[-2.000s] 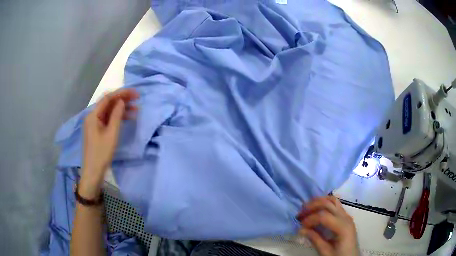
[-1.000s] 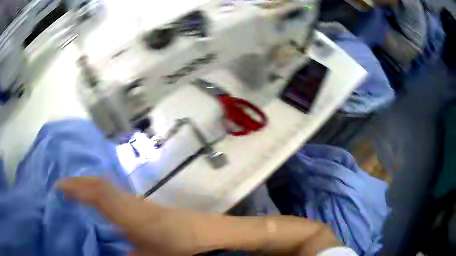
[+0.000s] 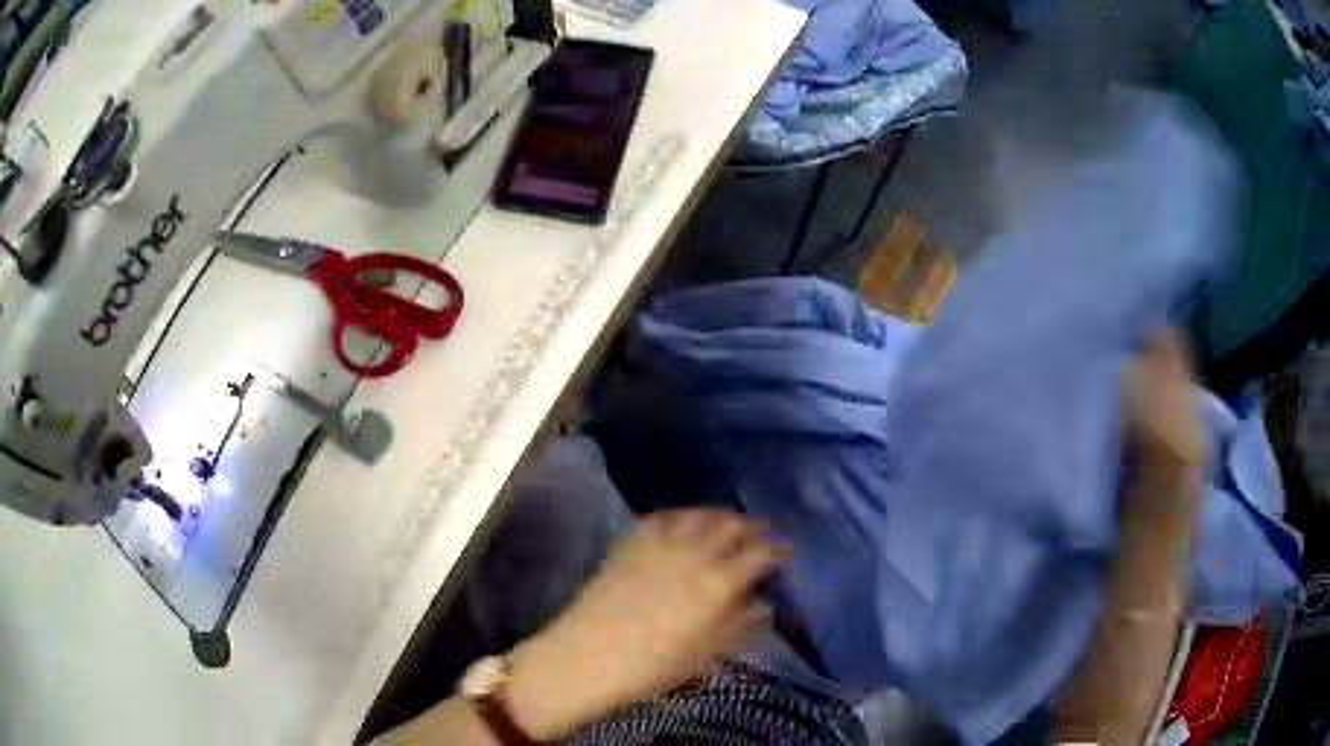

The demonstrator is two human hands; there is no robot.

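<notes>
A light blue garment hangs raised and blurred at the right, off the table. My right hand is blurred at its right edge and holds it. My left hand, with a watch and band at the wrist, is at the bottom centre. Its fingertips are at the blue cloth heap; whether they grip it is hidden. The heap hangs beside the table's edge.
The white table carries the "brother" sewing machine, its lit needle area, a bent metal arm, red-handled shears and a dark smartphone. Blue cloth lies on a stand behind. Something red is at lower right.
The view has swung right, away from the sewing area. The large garment is gone from the table in view. Both hands are now at blue cloth beside the table, with a piece raised in my right hand.
</notes>
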